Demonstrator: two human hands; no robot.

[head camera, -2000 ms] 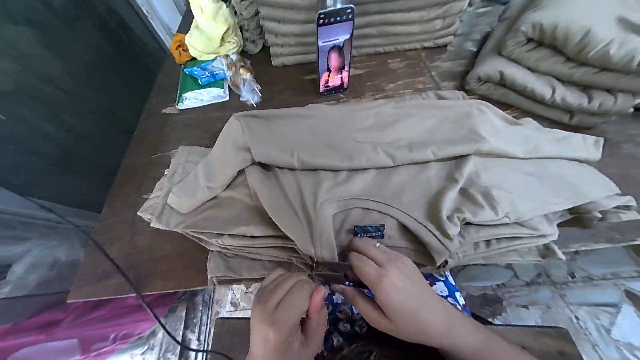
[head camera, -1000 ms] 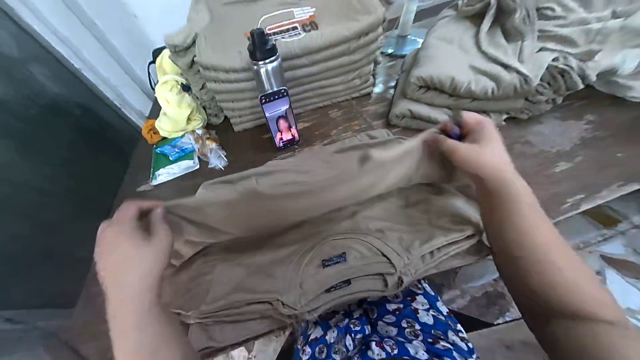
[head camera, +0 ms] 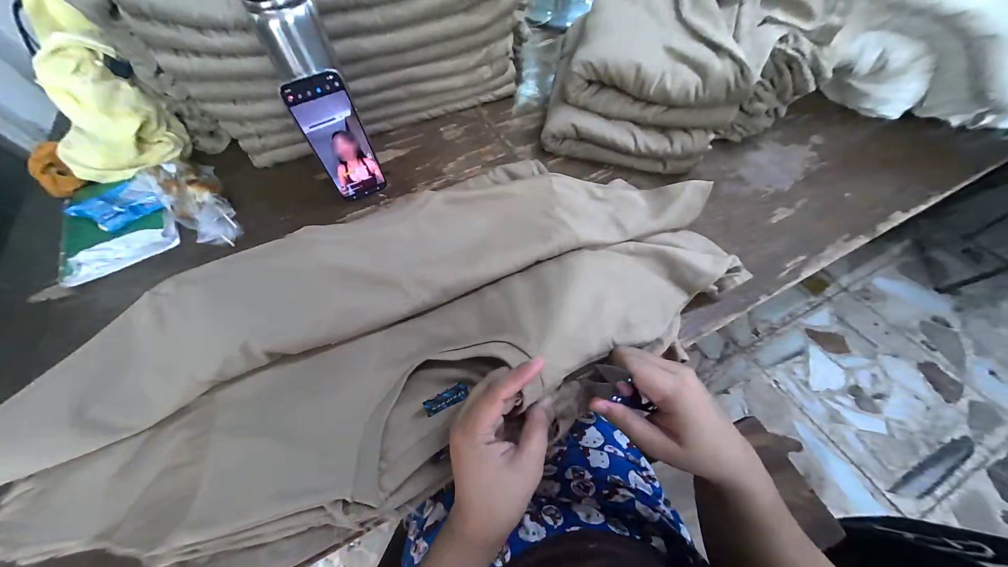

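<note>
A tan long-sleeved shirt (head camera: 299, 394) lies on top of a pile of like shirts, its neckline facing me. Inside the collar sits a small dark blue neck label (head camera: 446, 400) with writing. My left hand (head camera: 504, 441) is at the collar's right side, thumb and forefinger apart over the fabric edge; whether they touch any cloth or thread is unclear. Just right of it, my right hand (head camera: 669, 409) has its fingers curled around a small dark object at the shirt's near edge, too hidden to name. Blue patterned cloth covers my lap below both hands.
A smartphone (head camera: 335, 134) leans on a steel bottle (head camera: 291, 39) at the back of the worn wooden table (head camera: 772, 173). Tall folded tan stacks (head camera: 425, 63) stand behind, with more folded cloth (head camera: 646, 102) to the right. Yellow cloth (head camera: 102, 110) and a plastic bag (head camera: 197, 205) lie at left.
My hands were spread wide, holding the tan fabric; now they are close together at the collar, and the top shirt lies on the pile. The view has shifted.
</note>
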